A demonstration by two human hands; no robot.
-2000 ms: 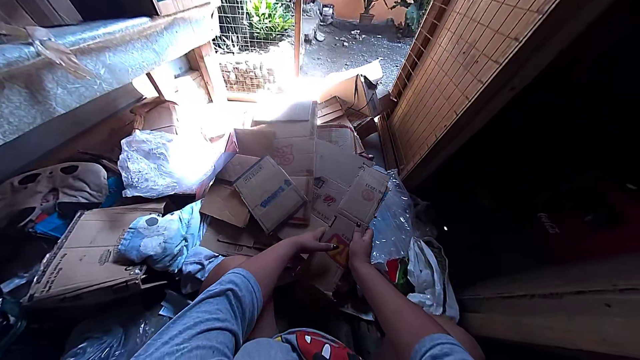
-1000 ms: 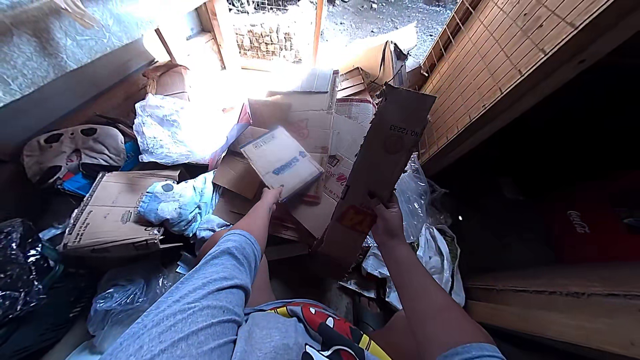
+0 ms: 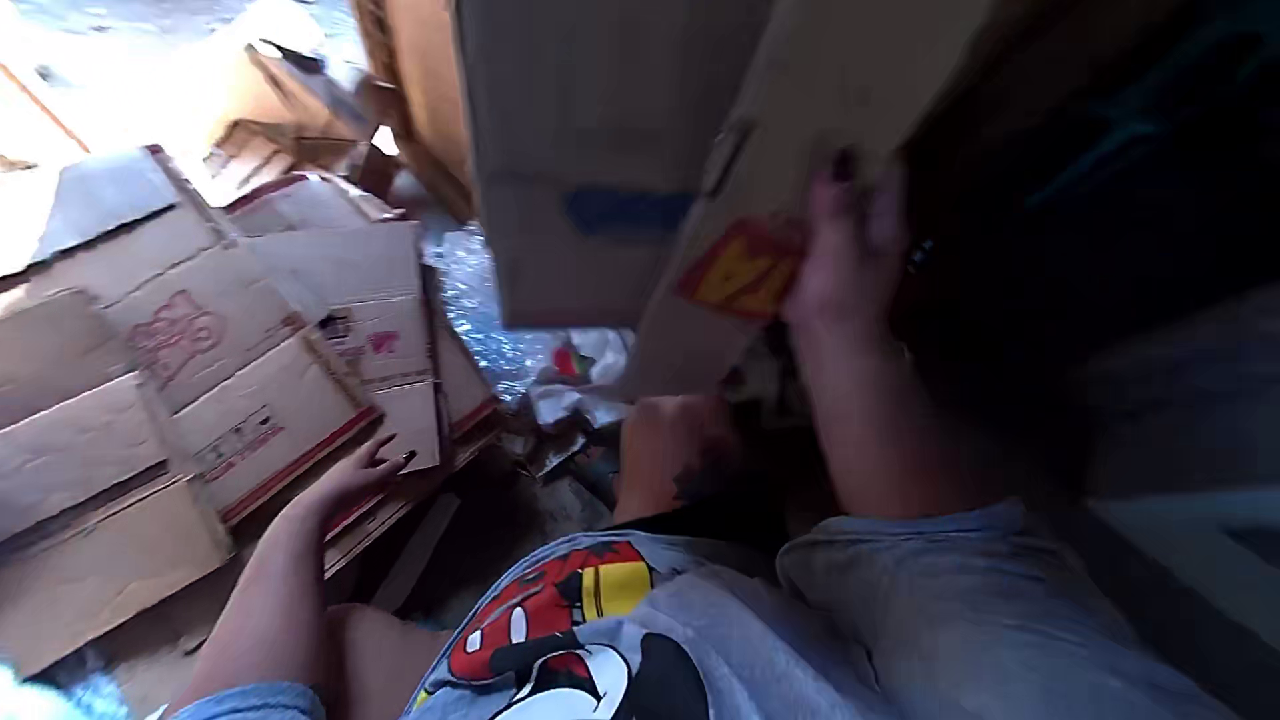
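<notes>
My right hand (image 3: 850, 245) grips a folded cardboard piece (image 3: 810, 110) with a red and yellow printed mark, raised on the right. Beside it, a cardboard panel with a blue mark (image 3: 570, 130) hangs upright; what holds it cannot be told. Low at the left, my left hand (image 3: 365, 475) has its fingers apart at the edge of the flattened cardboard boxes (image 3: 260, 420). It holds nothing. The stack bears red and pink prints and spreads over the left side.
Crumpled clear plastic (image 3: 480, 310) and a white plastic bag (image 3: 590, 380) lie between the stack and the raised cardboard. An opened cardboard box (image 3: 290, 95) stands at the upper left in bright light. The right side is very dark.
The view has swung right. My right hand has carried the folded cardboard to the right. My left hand has let go of the piece with blue print that it held a second ago.
</notes>
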